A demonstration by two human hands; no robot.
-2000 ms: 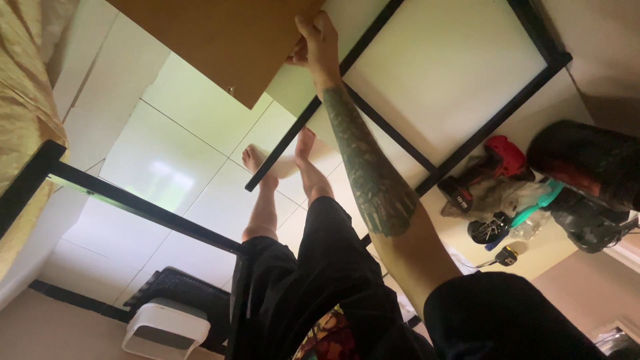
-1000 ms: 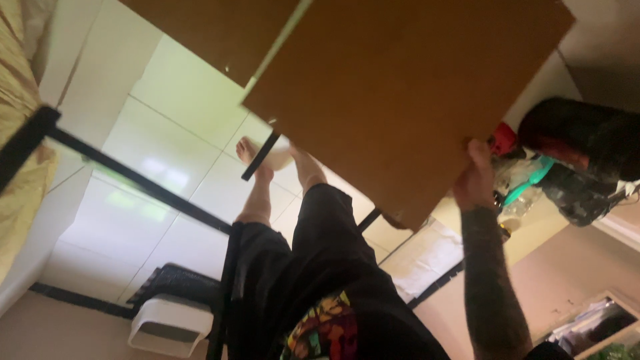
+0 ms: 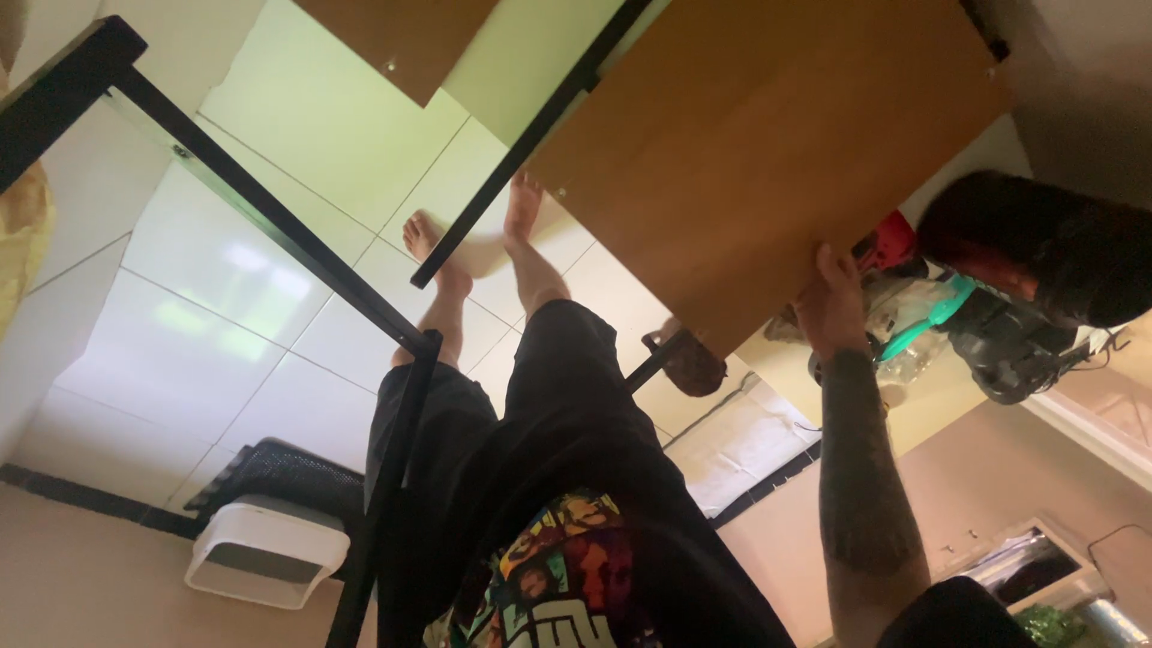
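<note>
My right hand [image 3: 830, 306], on a tattooed forearm, grips the lower right edge of a brown wooden board [image 3: 765, 162]. The board lies at a slant over the right part of a black metal frame [image 3: 504, 189], hiding some of its bars. A second brown board [image 3: 414, 40] shows only its corner at the top, apart from the first. Another black bar [image 3: 270, 211] of the frame runs diagonally across the left side and meets an upright bar near my legs. My left hand is not in view.
Right of the board, a surface holds a black cylindrical thing [image 3: 1035, 243], a red item [image 3: 891, 241], a teal item [image 3: 927, 319] and a black bag-like item [image 3: 1008, 346]. A white plastic bin [image 3: 265, 549] stands lower left beside black mesh [image 3: 279, 472]. My bare feet [image 3: 522, 207] are on white tiles.
Two seconds ago my right hand was at the upper board's edge. A second ago it held the other board nearer the middle; that board has since moved right, baring the frame bar.
</note>
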